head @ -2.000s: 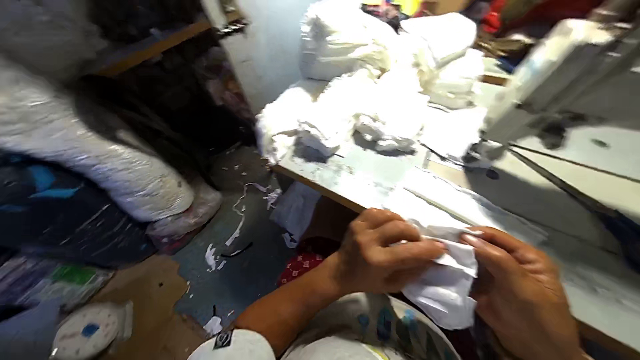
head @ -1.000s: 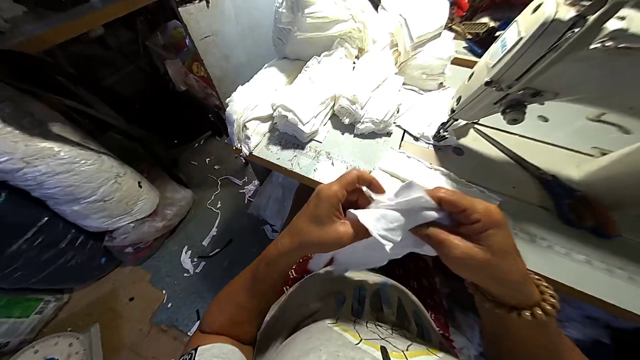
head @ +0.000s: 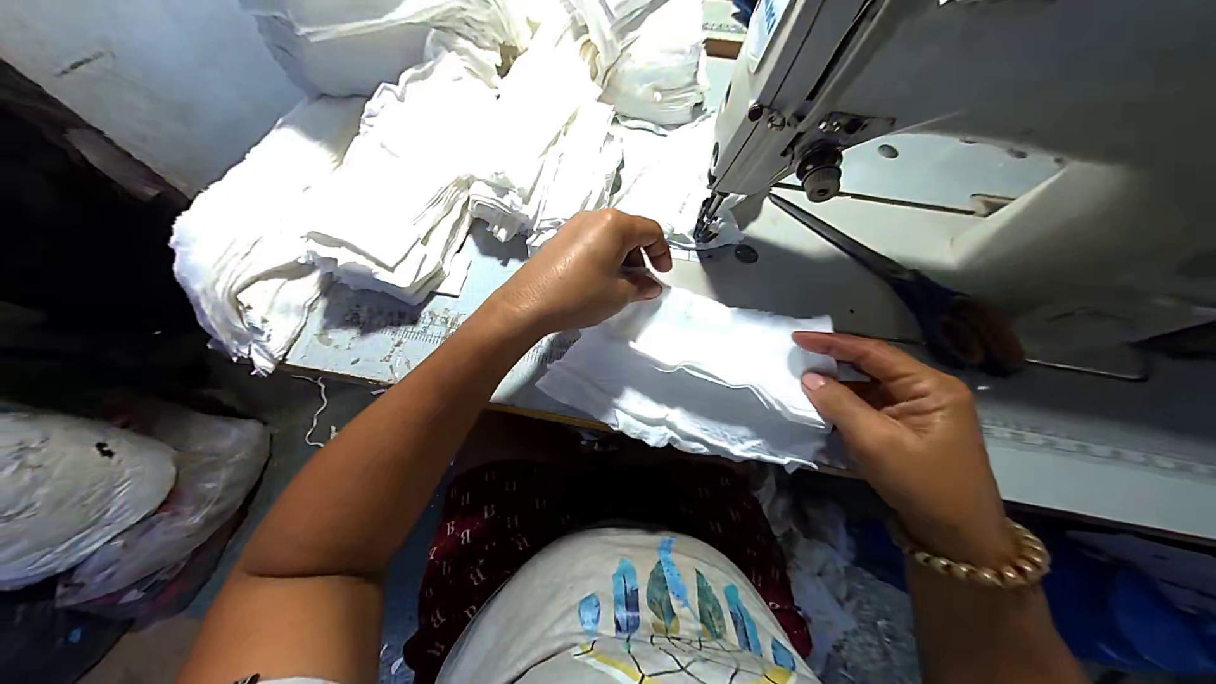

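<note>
A folded piece of white fabric (head: 712, 347) is stretched between my two hands at the front edge of the sewing table. My left hand (head: 594, 271) pinches its upper left corner between thumb and fingers. Its right end is gripped by my right hand (head: 898, 408), thumb on top, with a beaded bracelet at the wrist. Another white layer with a ragged edge (head: 665, 423) lies beneath the folded piece. Just beyond the hands is the presser foot of the sewing machine (head: 708, 220), with white fabric around it.
Stacks of white fabric pieces (head: 408, 199) cover the table's left part. Scissors with dark handles (head: 950, 318) lie under the arm of the sewing machine (head: 1045, 114). A large white plastic-wrapped roll (head: 76, 484) stands on the floor at left; thread scraps (head: 318, 413) lie below the table edge.
The white fabric, bunched between my hands one second ago, is now spread flatter over the table edge. My hands have moved apart. The view has shifted closer to the table.
</note>
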